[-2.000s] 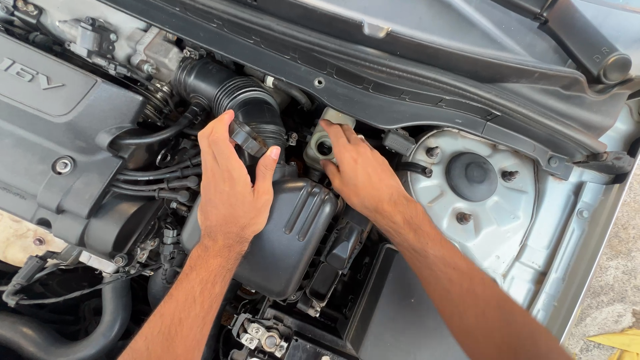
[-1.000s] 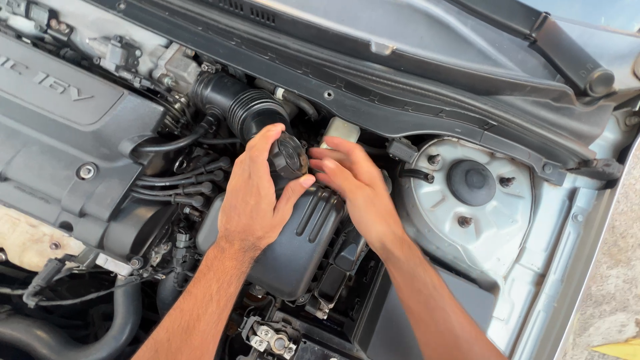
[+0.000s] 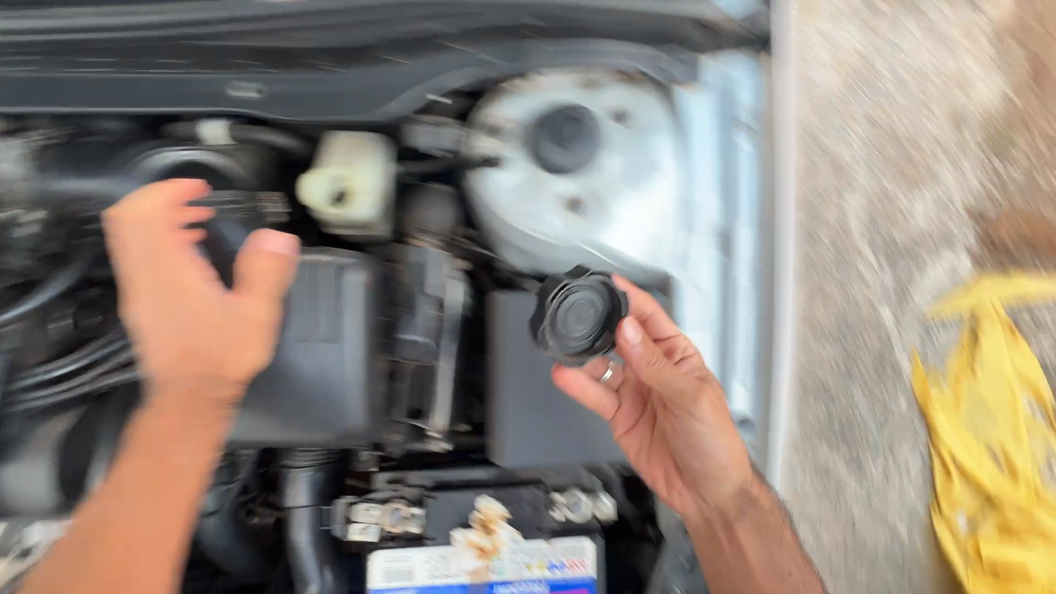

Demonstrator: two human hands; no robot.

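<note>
In my right hand [image 3: 660, 388] is a black ribbed reservoir cap [image 3: 582, 315], pinched between thumb and fingers with its underside toward the camera. A ring shows on one finger of that hand. My left hand [image 3: 198, 289] hovers over the black air intake hose and the air filter housing [image 3: 318, 346], thumb and fingers apart, nothing in it. Between the hands, farther back, the off-white fluid reservoir [image 3: 351, 186] stands uncapped, its round opening showing dark. The view is blurred by motion.
A silver strut tower [image 3: 610, 198] lies right of the reservoir, near a black box cover [image 3: 528, 396]. The car battery [image 3: 487, 561], with terminals and a stained top, is at the bottom. Beyond the fender edge, a yellow cloth [image 3: 990, 445] lies on the ground.
The black cap was at my left hand; it is now in my right hand, which has moved away from the reservoir. My left hand has let go of it. The view has shifted right.
</note>
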